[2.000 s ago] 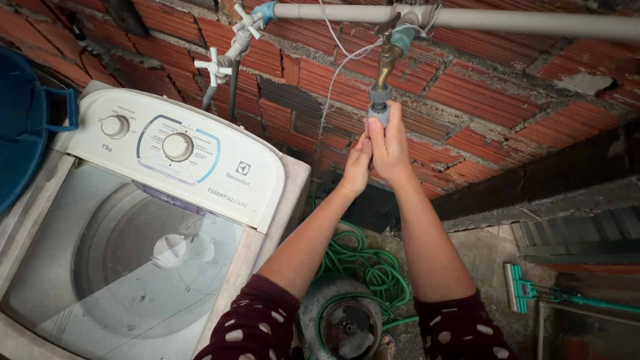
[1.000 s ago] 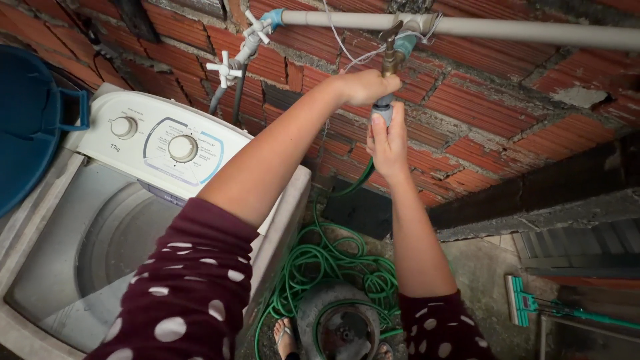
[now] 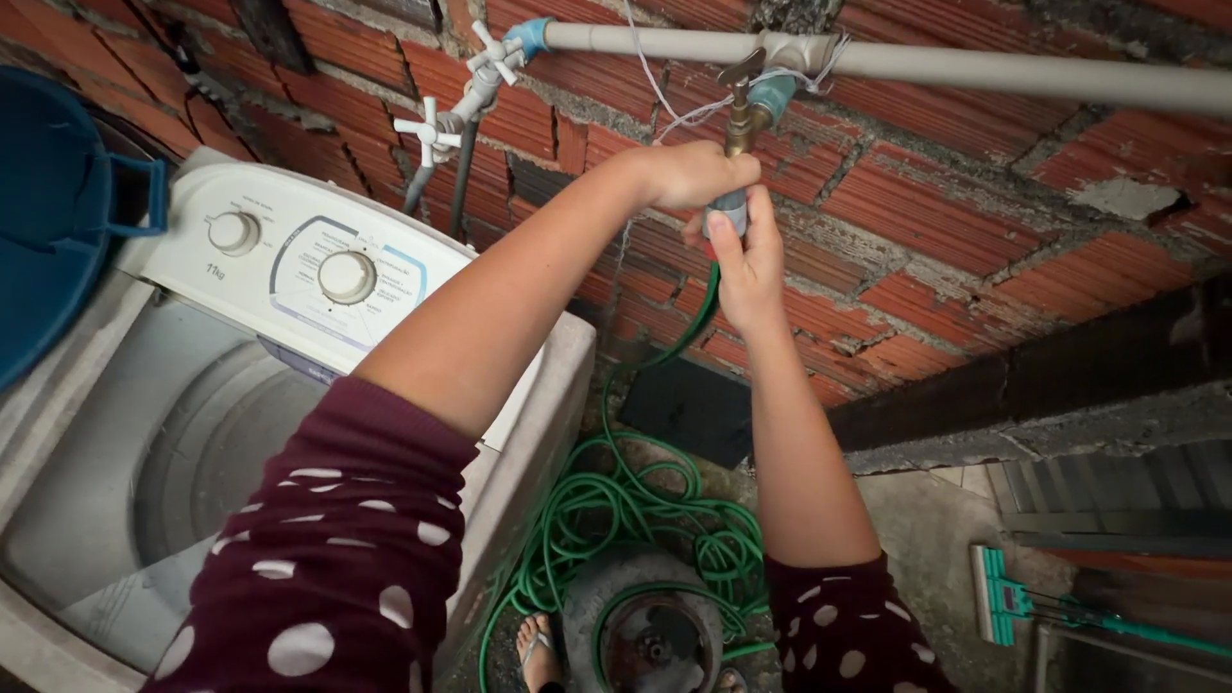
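My left hand [image 3: 701, 175] is closed around the lower end of a brass tap [image 3: 739, 123], at the top of a grey hose fitting [image 3: 729, 214]. Just beneath, my right hand [image 3: 749, 252] grips that fitting, its thumb along the front. A green garden hose [image 3: 698, 322] with a bit of red at its end hangs from below my right hand and runs down to a loose coil on the floor. White string is tied about the pipe beside the tap. My fingers hide where fitting and tap meet.
A washing machine [image 3: 385, 332] stands at left beside a blue plastic tub [image 3: 48, 221]. A pale pipe [image 3: 962, 72] crosses the brick wall, with white cross-handled valves [image 3: 429, 135] at left. Below are the hose coil [image 3: 616, 510], a round dark object [image 3: 587, 616] and a green squeeze mop [image 3: 1003, 597].
My left hand has moved up from beside my right hand, low on the fitting, to the tap's lower end. The green hose now hangs below my right hand.
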